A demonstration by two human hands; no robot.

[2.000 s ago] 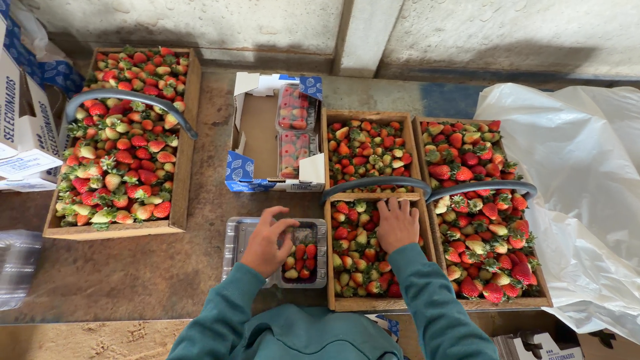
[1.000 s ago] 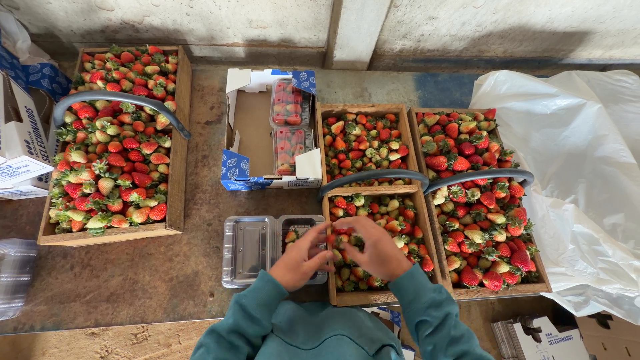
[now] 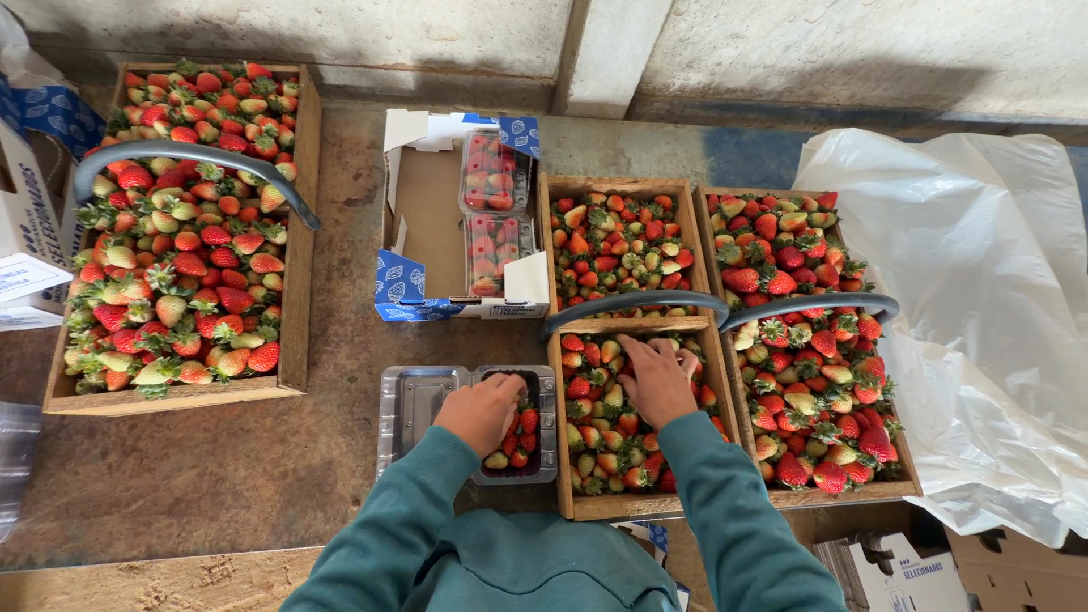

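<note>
My left hand (image 3: 482, 413) is over the filled side of an open clear plastic clamshell (image 3: 421, 408), fingertips down by the strawberries (image 3: 520, 442) in it; whether it holds a berry is hidden. My right hand (image 3: 660, 381) reaches into the near half of the middle wooden crate (image 3: 625, 507), fingers spread among strawberries (image 3: 608, 463). Behind the clamshell stands a white and blue cardboard box (image 3: 433, 221) with two closed clamshells of strawberries (image 3: 491, 255) along its right side.
A wooden crate of strawberries (image 3: 297, 314) with a grey arched handle is at left, another (image 3: 867, 490) at right. White plastic sheeting (image 3: 977, 340) covers the table's right end. Folded cartons (image 3: 909, 574) lie below the near edge. A concrete wall runs behind.
My hands were together over the crate's left edge one second ago. Now they are apart, the left over the clamshell, the right among the crate's berries.
</note>
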